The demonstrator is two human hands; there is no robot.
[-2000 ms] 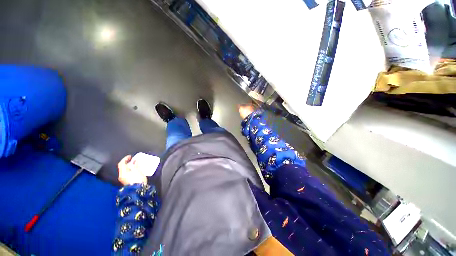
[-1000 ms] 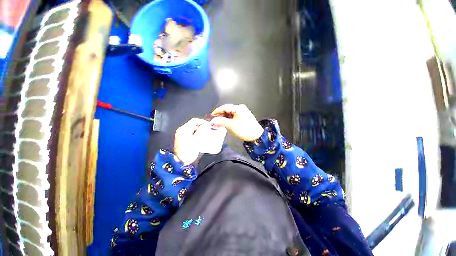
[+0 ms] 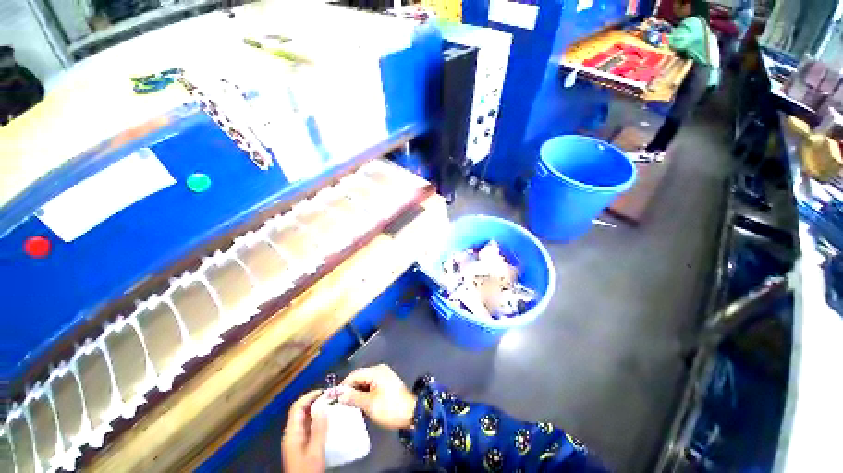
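My left hand [image 3: 303, 432] holds a small white palm-sized piece [image 3: 347, 434] near the bottom of the view. My right hand [image 3: 381, 395] is at the piece's upper edge, its fingers pinched on a small dark thing there, too small to name. Both hands are close together in front of the pale wooden beam [image 3: 268, 360]. White lattice-like scrap web [image 3: 166, 325] lies around beige cut shapes on the dark-red board of the blue press.
A round blue bin with brown and white offcuts [image 3: 490, 282] stands beyond my hands. Another blue bin [image 3: 578, 175] stands behind it. A person in green [image 3: 691, 42] is at a far table. A white worktable [image 3: 818, 369] runs along the right edge.
The view has swung from the floor and apron to the press. My right hand has come from beside the worktable to the white piece in my left hand.
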